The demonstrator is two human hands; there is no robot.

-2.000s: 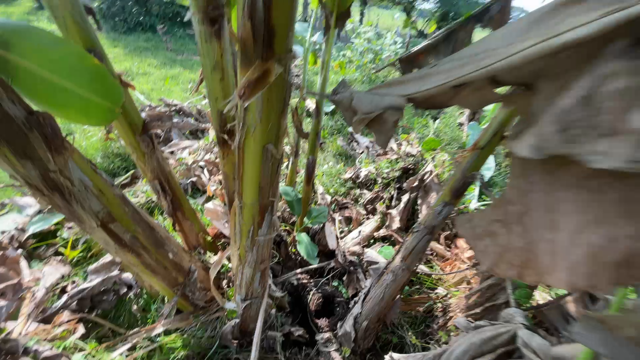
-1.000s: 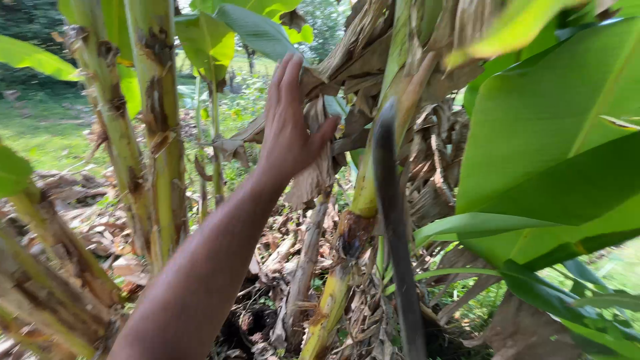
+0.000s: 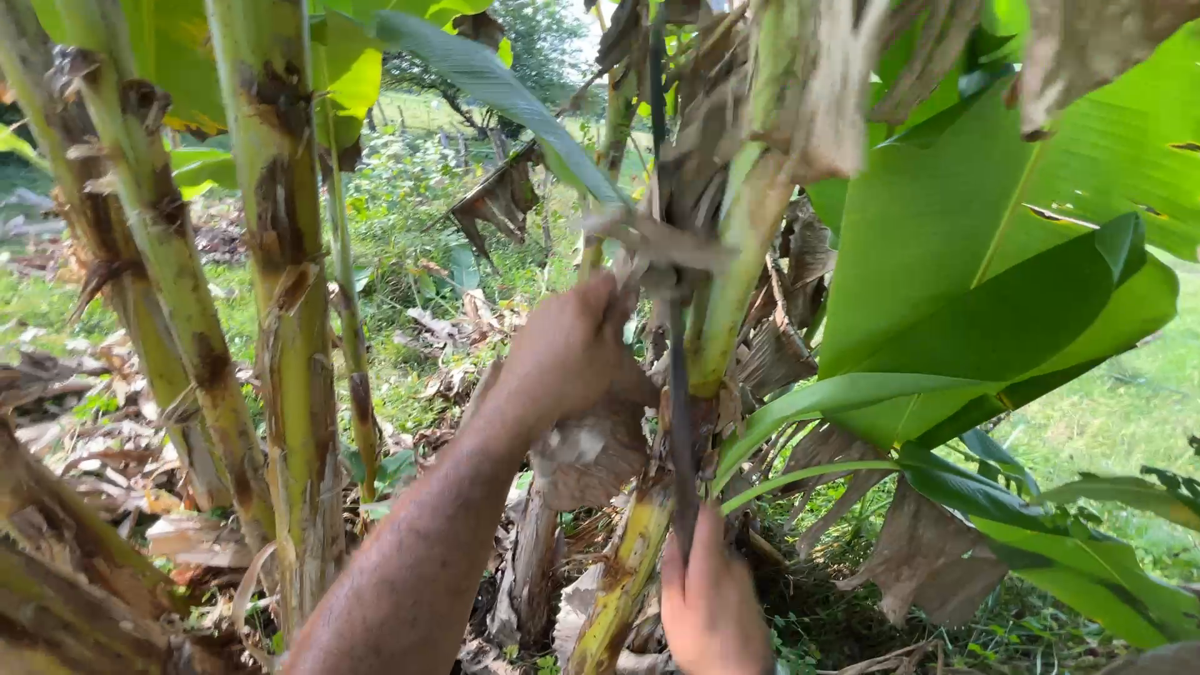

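Observation:
My left hand [image 3: 586, 347] is closed on a dry brown banana leaf [image 3: 591, 455], part of which hangs below the fingers. Low in the view, my right hand [image 3: 712, 600] grips a long machete [image 3: 682, 412], whose dark blade points up past the left hand; its handle is hidden in the fist. The blade stands upright in front of a banana plant's stem [image 3: 741, 262], close to its dry hanging leaves. A blurred strip of dry leaf [image 3: 661, 242] crosses the blade above the left hand.
Several banana stems [image 3: 295, 309] rise on the left. Broad green banana leaves [image 3: 947, 291] fill the right side, and a long green leaf [image 3: 506, 89] slants across the top. Dry leaf litter [image 3: 103, 459] covers ground at the left, with a cut-looking brown stump [image 3: 530, 562] low in the middle.
My left hand was raised with fingers apart against the dry leaves a second ago; now it is lower and closed on one. My right hand has come into view below the machete blade.

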